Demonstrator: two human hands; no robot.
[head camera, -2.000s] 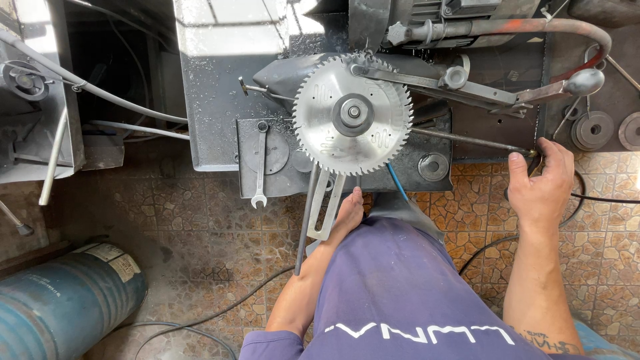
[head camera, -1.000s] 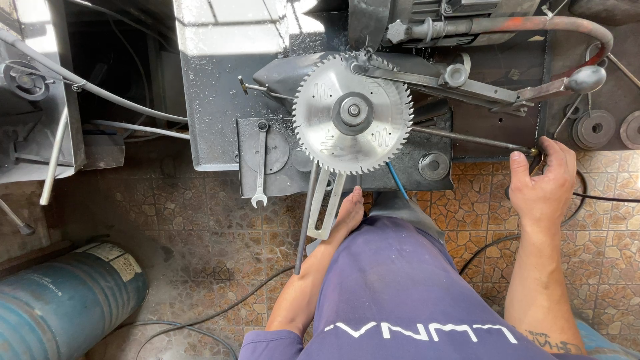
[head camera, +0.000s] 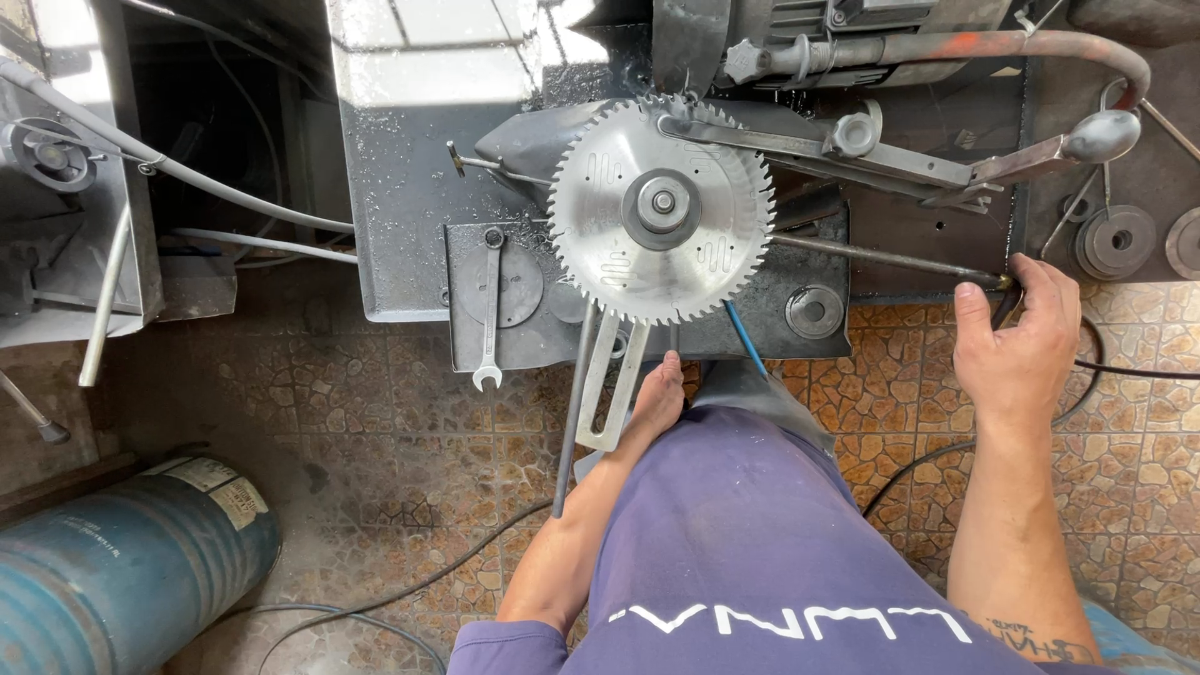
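Note:
A circular saw blade (head camera: 609, 178) is mounted on the machine's spindle, below a grinding machine's metal arm (head camera: 900, 164). My right hand (head camera: 1027, 328) is curled at the outer end of a long metal rod (head camera: 872, 251); its fingertips touch the dark fitting there, and how firmly they hold it I cannot tell. My left hand (head camera: 662, 389) is under the blade's lower edge, near a slotted metal bracket (head camera: 592, 412), its fingers partly hidden at a short rod. A combination wrench (head camera: 490, 300) lies on the metal plate (head camera: 741, 328) left of the blade.
An electric motor (head camera: 844, 19) and an orange-grey hose (head camera: 975, 45) are at the top. Round metal flanges (head camera: 1116, 241) lie at the right. A blue drum (head camera: 122, 572) lies at the lower left. A black cable (head camera: 469, 553) crosses the tiled floor.

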